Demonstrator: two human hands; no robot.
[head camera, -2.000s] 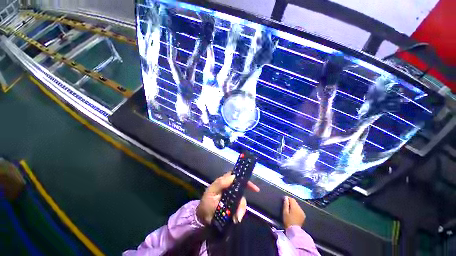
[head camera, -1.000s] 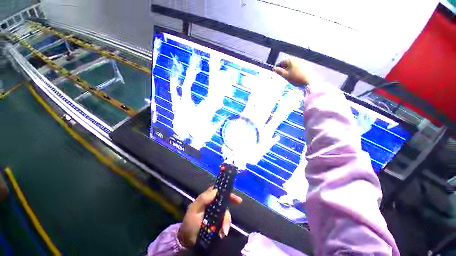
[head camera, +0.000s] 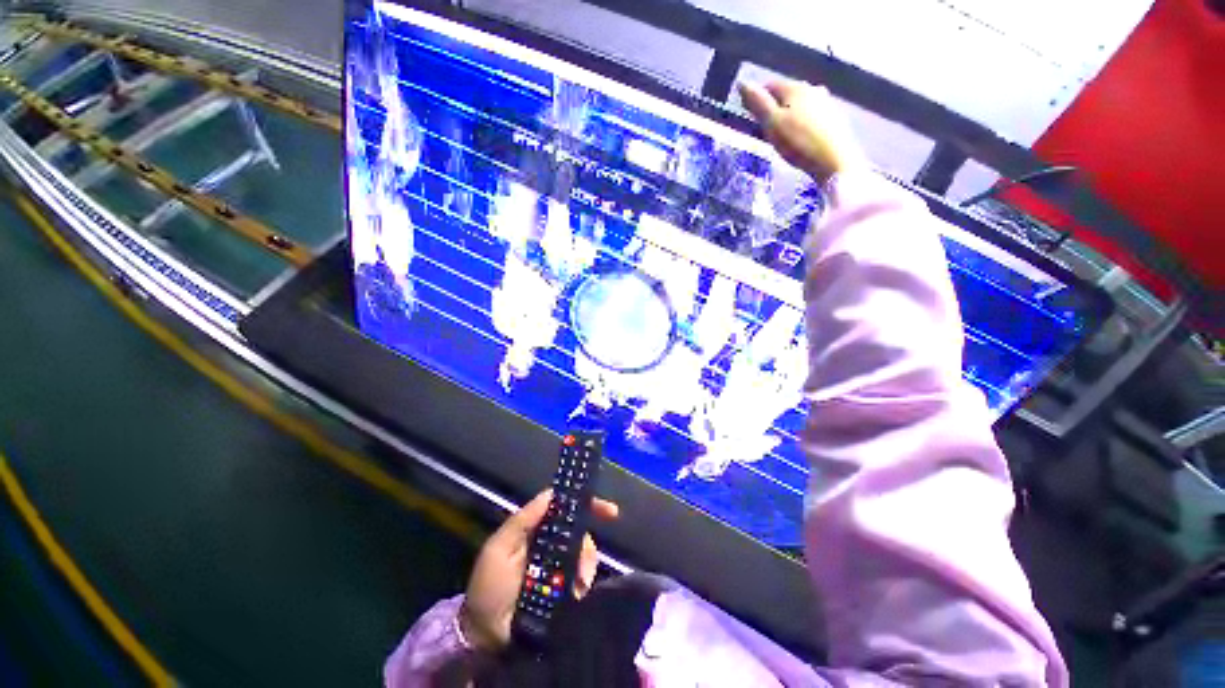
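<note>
My left hand (head camera: 504, 571) holds the long black remote control (head camera: 562, 518) upright near the lower middle, its red button end towards the television set. The television set (head camera: 457, 269) is lit blue and white, with text lines across its upper part. My right arm reaches across the right part of the screen, and my right hand (head camera: 802, 124) is at the set's top edge, its fingers curled together. Whether it grips anything there is too small to tell.
The set stands on a black work pallet (head camera: 390, 403). Behind it are the black top rail (head camera: 860, 108) and upright bars. The conveyor (head camera: 148, 255) with yellow-brown cross tracks runs off left. A red sheet (head camera: 1142, 148) hangs at the right.
My right hand has gone from below the screen up to its top edge. The remote has moved a little left and down in view. Text lines now show on the screen.
</note>
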